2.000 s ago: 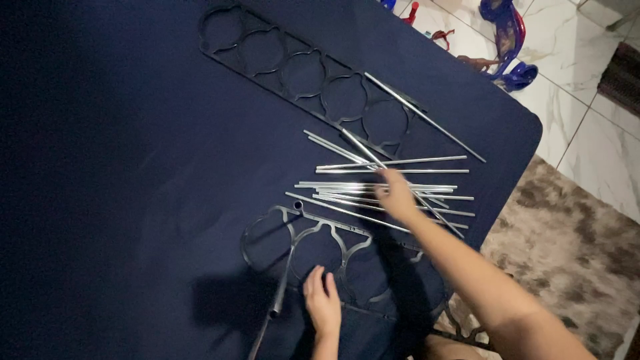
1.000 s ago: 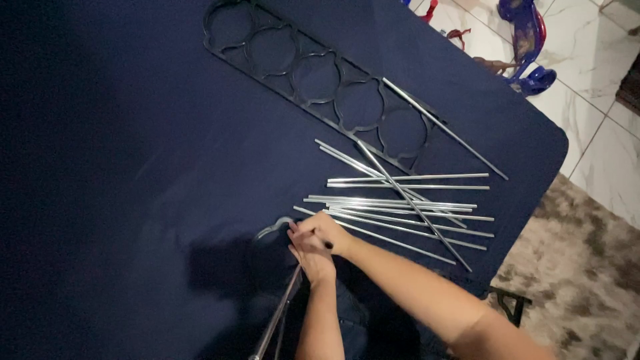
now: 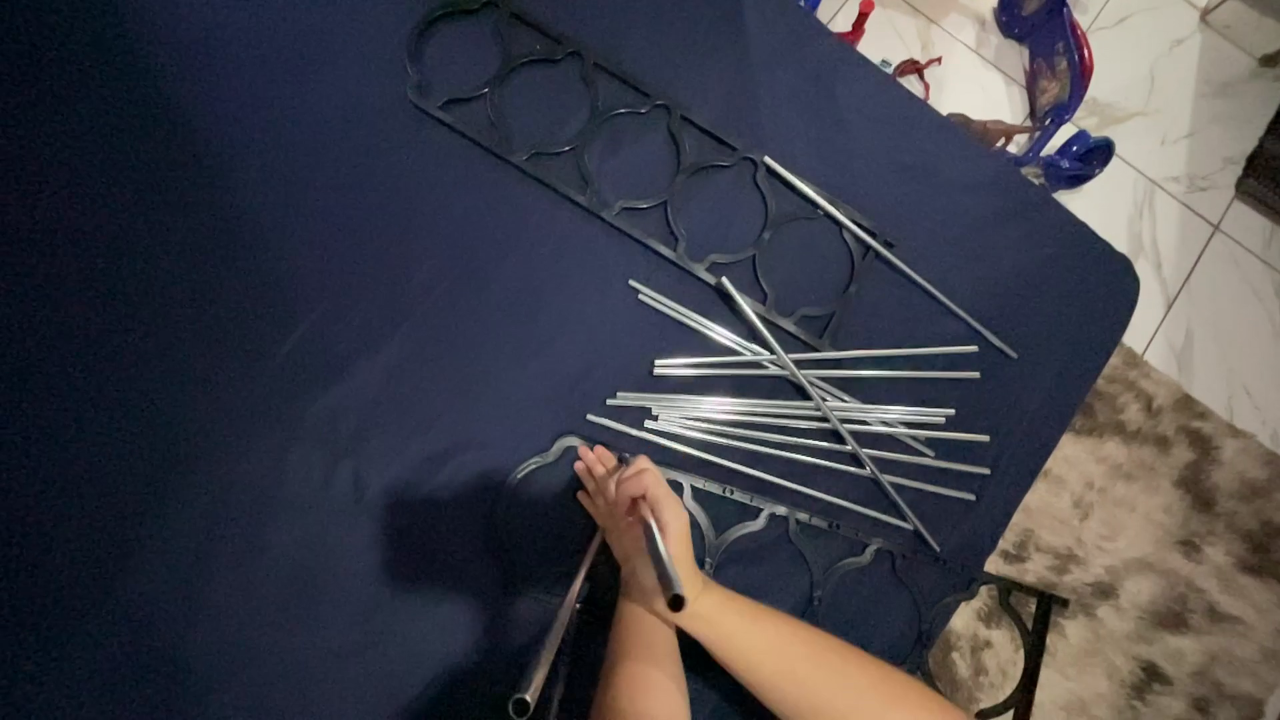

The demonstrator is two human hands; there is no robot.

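My right hand [image 3: 655, 520] is closed round a metal tube [image 3: 664, 562] whose open end points toward me. Against it, partly underneath, my left hand [image 3: 598, 480] has its fingers extended on a black plastic rack frame [image 3: 745, 495] with ring-shaped openings; whether it grips anything is hidden. Another metal tube [image 3: 555, 635] rises from the frame just left of my hands. Several thin silver rods [image 3: 800, 410] lie loosely crossed beyond my hands. Farther off, a second black ringed frame [image 3: 640, 160] lies flat, with one silver rod [image 3: 890, 255] across its right end.
Dark blue cloth [image 3: 250, 300] covers the surface, whose edge runs down the right. The near frame's right end [image 3: 1030, 640] extends past that edge. Below are a marble-look tile floor [image 3: 1180, 230], a mottled rug [image 3: 1120, 470] and blue and red objects [image 3: 1065, 100].
My right hand has moved from among the silver rods to my left hand at the near frame's left part. A tube now shows in my right hand.
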